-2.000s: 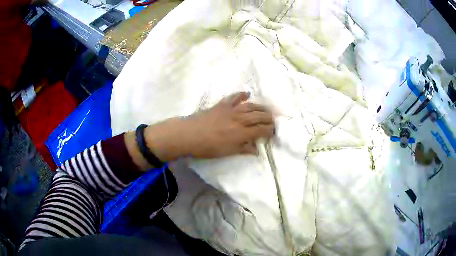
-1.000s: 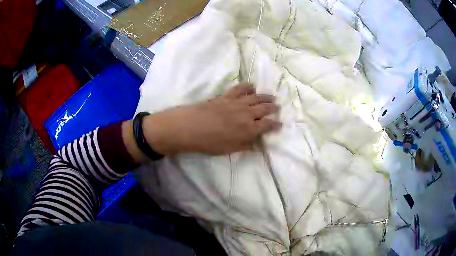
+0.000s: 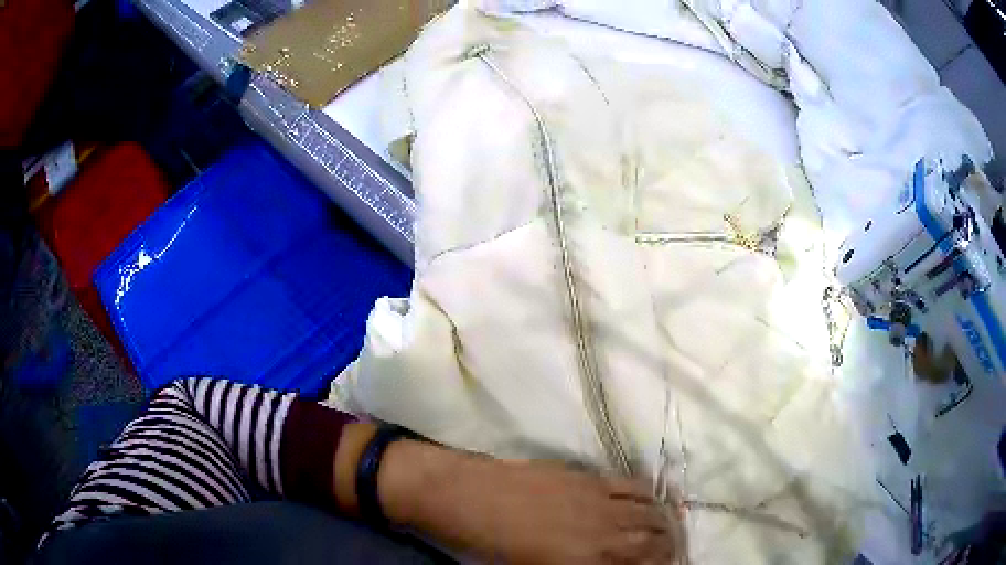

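Observation:
A large cream-white garment (image 3: 496,320) lies spread over the table and down to my lap. A long raised seam runs down its middle, curving to the bottom. A short stitched line with loose thread ends shows on its right panel. My left hand (image 3: 574,513), with a dark band at the wrist, lies on the garment at the bottom edge, beside the lower end of the seam. Its fingers are bent and blurred, and its fingertips are unclear, so I cannot tell if they pinch the cloth. My right hand is not in view.
A white-and-blue sewing machine (image 3: 921,248) stands at the right, with small dark tools (image 3: 916,513) below it. A brown board (image 3: 336,50) lies at upper left by the table's measuring-tape edge (image 3: 331,166). Blue (image 3: 243,276) and red (image 3: 105,210) bins are at left.
My left hand has moved from the garment's middle down to the bottom edge. The bunched garment has spread flatter and turned, showing the long seam, the stitched line and more blue bin.

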